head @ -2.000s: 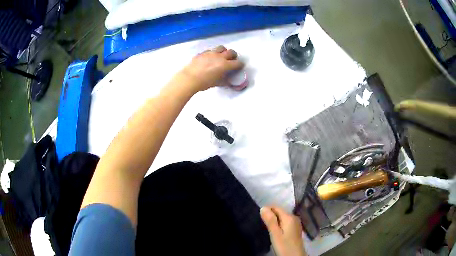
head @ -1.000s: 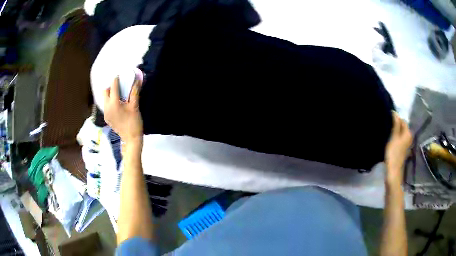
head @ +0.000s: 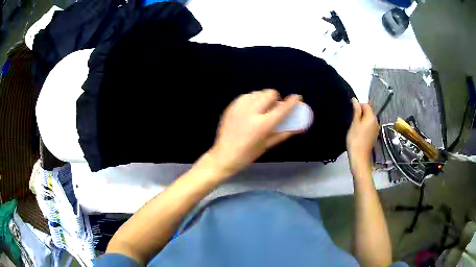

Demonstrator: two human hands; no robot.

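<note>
A black garment (head: 172,104) lies spread over the padded pressing board (head: 60,107), whose rounded white end shows at the left. My left hand (head: 250,122) is over the right part of the garment and holds a pale oval item (head: 296,117), perhaps a brush; it is slightly blurred. My right hand (head: 363,125) grips the garment's right edge between thumb and fingers. The steam iron (head: 415,143), with its wooden handle, rests to the right of my right hand, at the grey iron rest (head: 409,99).
A spray bottle (head: 336,28) lies behind the garment on the white ironing table (head: 250,23). A round dark container (head: 395,22) stands at the back right. More black garments (head: 78,28) lie at the back left. White hangers (head: 55,214) hang at the front left, beside the brown basket (head: 18,135).
My left hand has moved right with the oval item, from the garment's left edge to its right part. My right hand still holds the right edge. The view has shifted right.
</note>
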